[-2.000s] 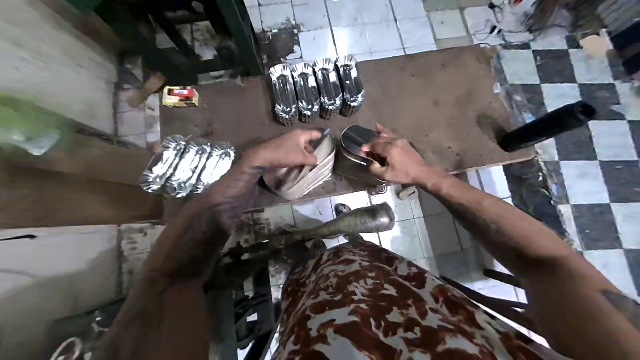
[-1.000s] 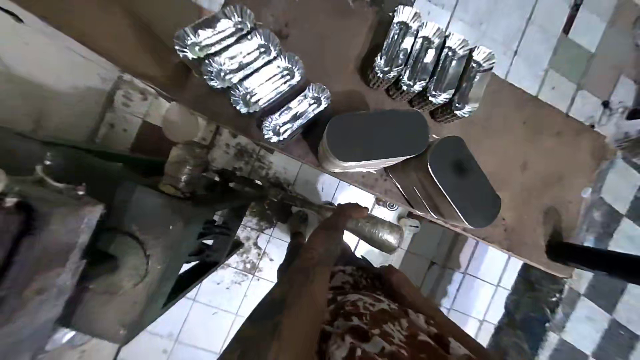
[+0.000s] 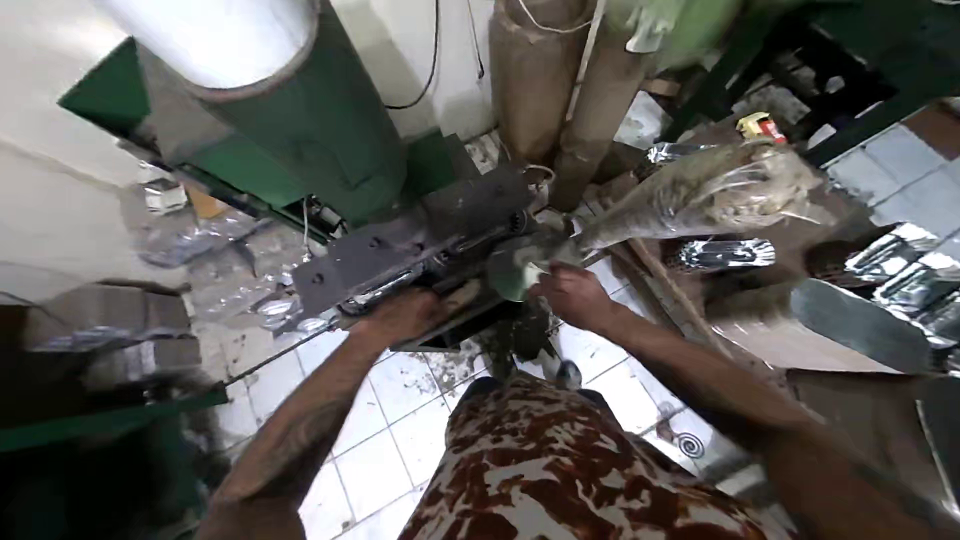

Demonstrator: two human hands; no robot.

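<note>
My left hand [image 3: 409,313] lies at the lower edge of a dark metal bar [image 3: 420,244] on a green machine; what its fingers touch is blurred. My right hand [image 3: 574,294] is at the right edge of a round, pale green disc [image 3: 511,268], fingers bent against a small whitish piece there. Whether it grips the disc or that piece cannot be told. A long plastic-wrapped lever [image 3: 675,199] slants up to the right just above my right hand.
A large green cylinder [image 3: 322,120] stands upper left. On the right, a brown bench holds crimped foil trays [image 3: 727,253] and a stack of oblong lids [image 3: 855,319]. Brown pipes [image 3: 532,82] rise behind. Clear plastic bags [image 3: 232,262] and cartons [image 3: 112,319] lie left.
The view has swung left from the bench to the machine. Two seconds ago both hands were on the stacks of oblong lids; now they are at the machine, apart from those stacks.
</note>
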